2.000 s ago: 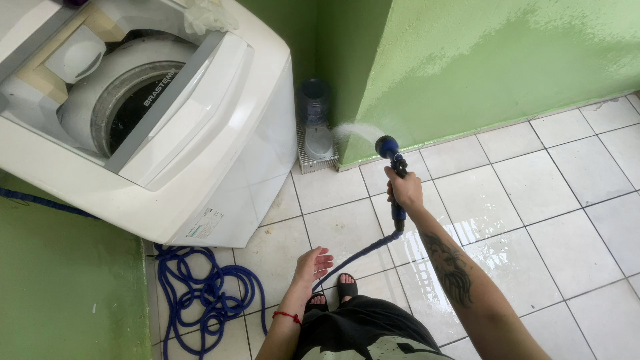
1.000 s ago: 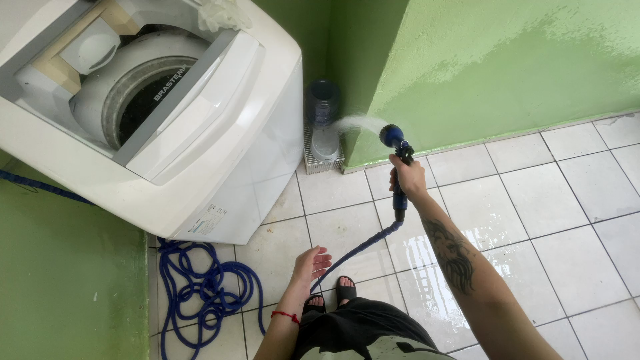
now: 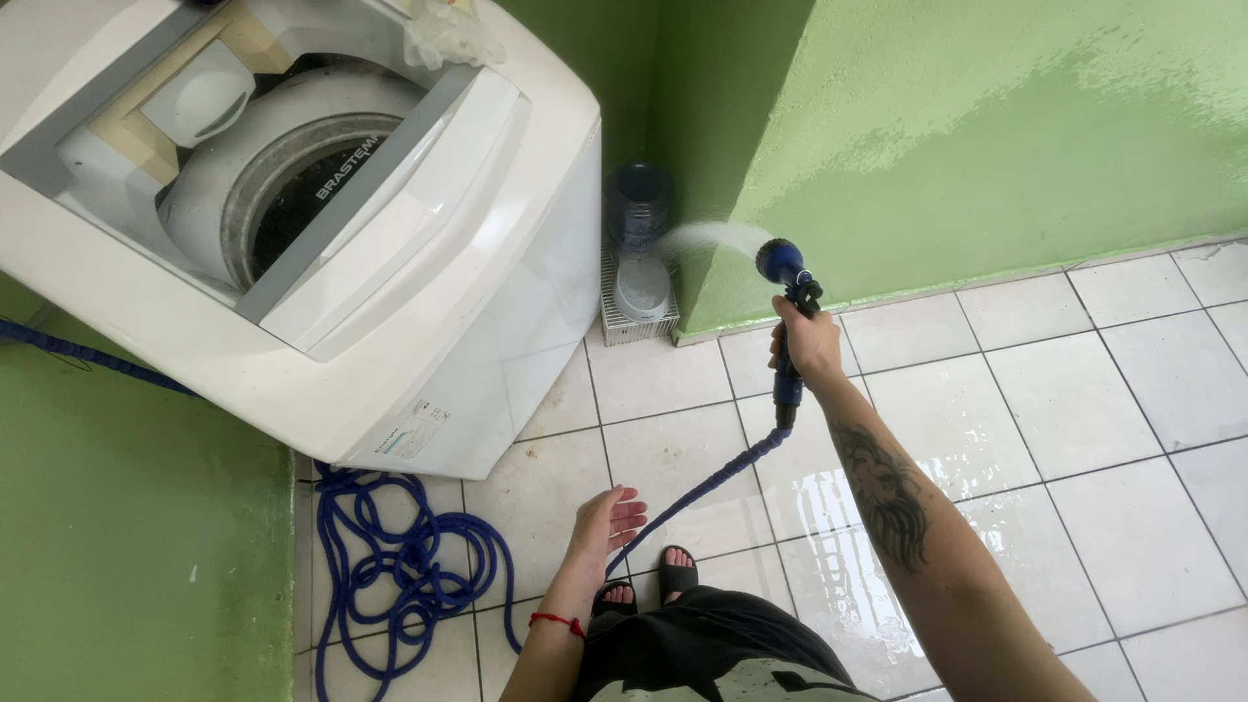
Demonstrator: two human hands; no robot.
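Observation:
My right hand (image 3: 811, 341) is closed around the handle of a blue and black hose spray nozzle (image 3: 780, 261). Water sprays from the nozzle's head toward the left, at the water dispenser bowl (image 3: 642, 286) and its dark blue bottle (image 3: 639, 200) in the corner. From the nozzle's lower end a blue fabric-covered hose (image 3: 704, 490) runs down past my left hand (image 3: 606, 525), whose fingers are apart and hold nothing. The rest of the blue hose (image 3: 414, 565) lies in loose loops on the floor at the lower left.
A white top-loading washing machine (image 3: 429, 351), lid open, fills the upper left, with a clear plastic bag (image 3: 453, 37) on its edge. The bowl stands on a white slotted stand (image 3: 639, 330). A green wall (image 3: 975, 175) borders the wet tiled floor (image 3: 877, 595). My sandaled feet are below.
Water sprays from the nozzle in all the frames. My right hand keeps its hold on the handle, and my left hand stays about where it was. The view has shifted slightly.

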